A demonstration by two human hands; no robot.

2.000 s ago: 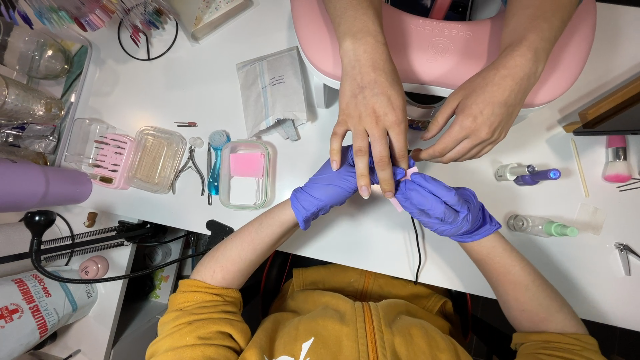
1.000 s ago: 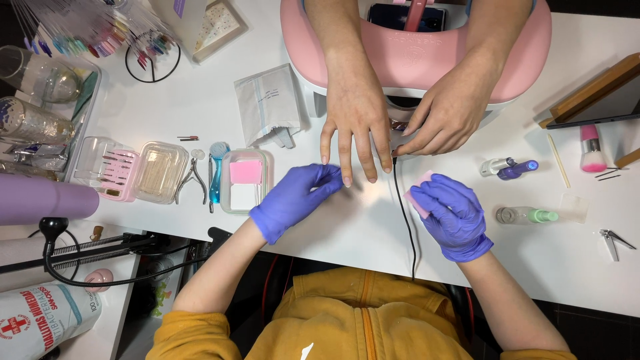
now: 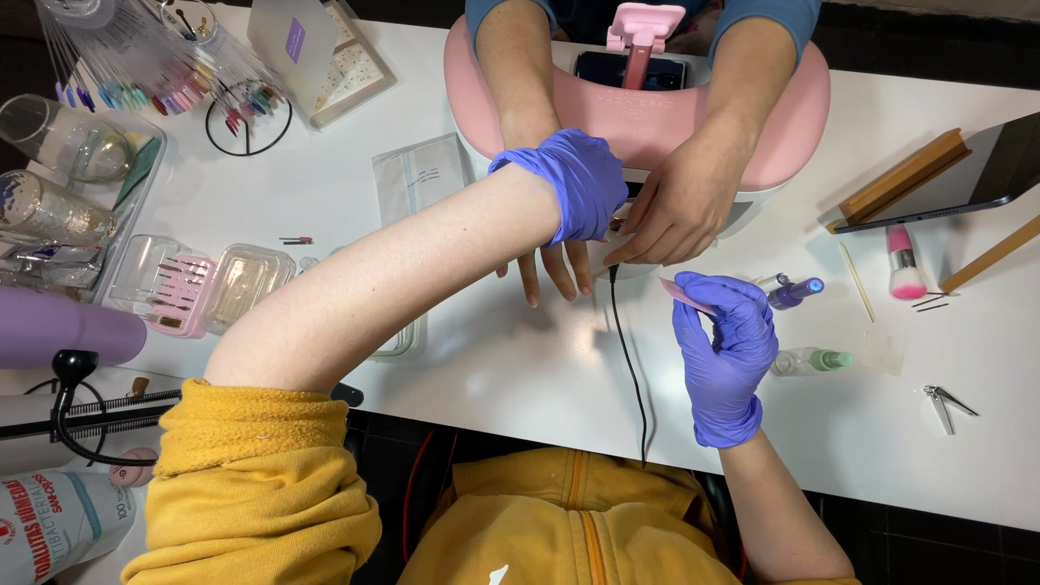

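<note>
My left hand (image 3: 581, 187), in a purple nitrile glove, reaches across the table to the front of a pink and white nail-table machine (image 3: 638, 130), over the other person's hand. Its fingers are hidden from view, so any hold is not visible. My right hand (image 3: 723, 349), gloved alike, holds a thin pink pad (image 3: 686, 296) between thumb and fingers above the table. The other person's one hand (image 3: 552, 264) lies partly under my left wrist, fingers toward me. Their other hand (image 3: 678, 203) rests at the machine's front, near a black cable (image 3: 624, 349).
At left are a pink case of drill bits (image 3: 183, 292), a clear box (image 3: 248, 284), nail swatches (image 3: 138, 73) and a purple bottle (image 3: 69, 325). At right are a spray bottle (image 3: 812, 361), a purple polish bottle (image 3: 796, 293), a pink brush (image 3: 903, 264), nail clippers (image 3: 946, 406) and a tablet (image 3: 951, 191).
My left hand has moved away from the other person's fingertips, forward to the machine's front. My right hand has stayed to the right with the pink pad, after both hands were at the fingers at first.
</note>
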